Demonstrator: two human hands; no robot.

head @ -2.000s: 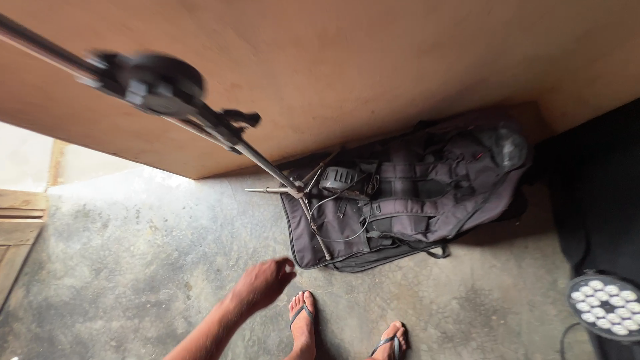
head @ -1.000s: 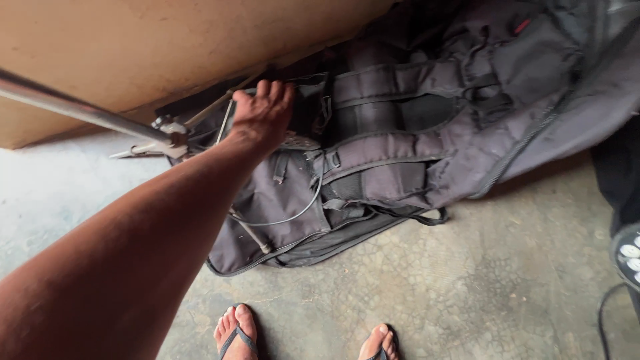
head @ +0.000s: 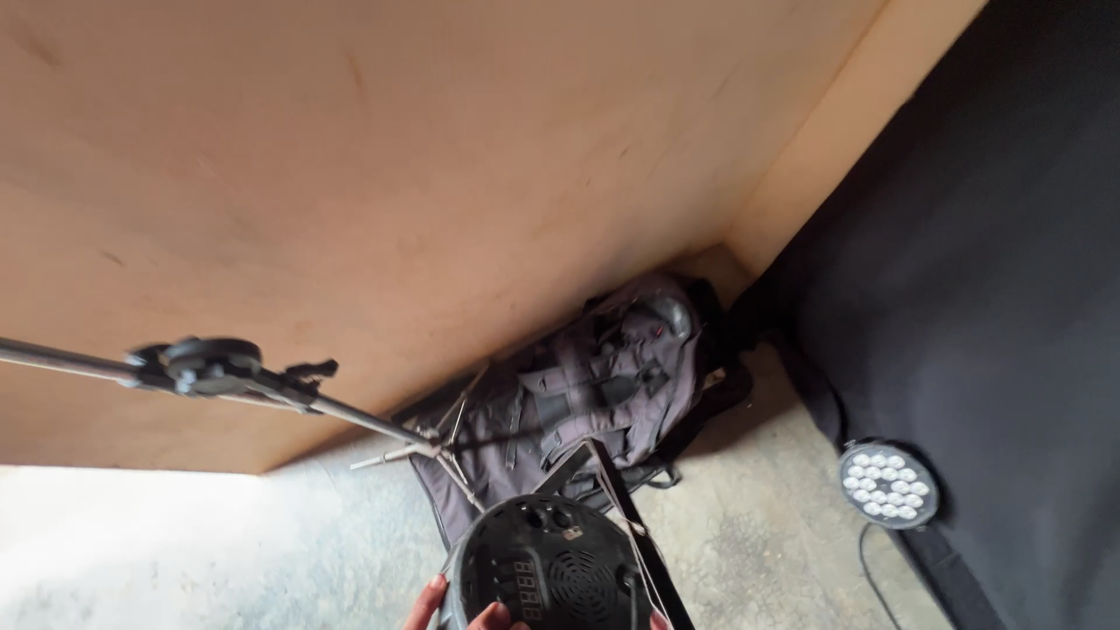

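A round black stage light (head: 560, 564) with a vented back, a display and a bracket is raised at the bottom centre. The fingers of my left hand (head: 455, 612) grip its left rim and back. Only a fingertip of my right hand (head: 658, 619) shows, at the light's right side by the bracket; the rest is out of frame. A thin cable runs along the bracket. Beyond the light, a large grey-purple bag with straps (head: 604, 385) lies on the floor against the wall. A metal stand (head: 367, 420) with a black clamp knob (head: 213, 363) rises at the left, its legs by the bag.
A second round light (head: 889, 483) with several white lenses rests by a black curtain (head: 980, 306) at the right, its cable on the concrete floor (head: 761, 542). A tan wall panel (head: 437, 175) stands behind the bag and the stand.
A hand that reached onto the bag one second ago is no longer there. The round black light, seen on the bag two seconds ago, is now up in my hands. The view has shifted.
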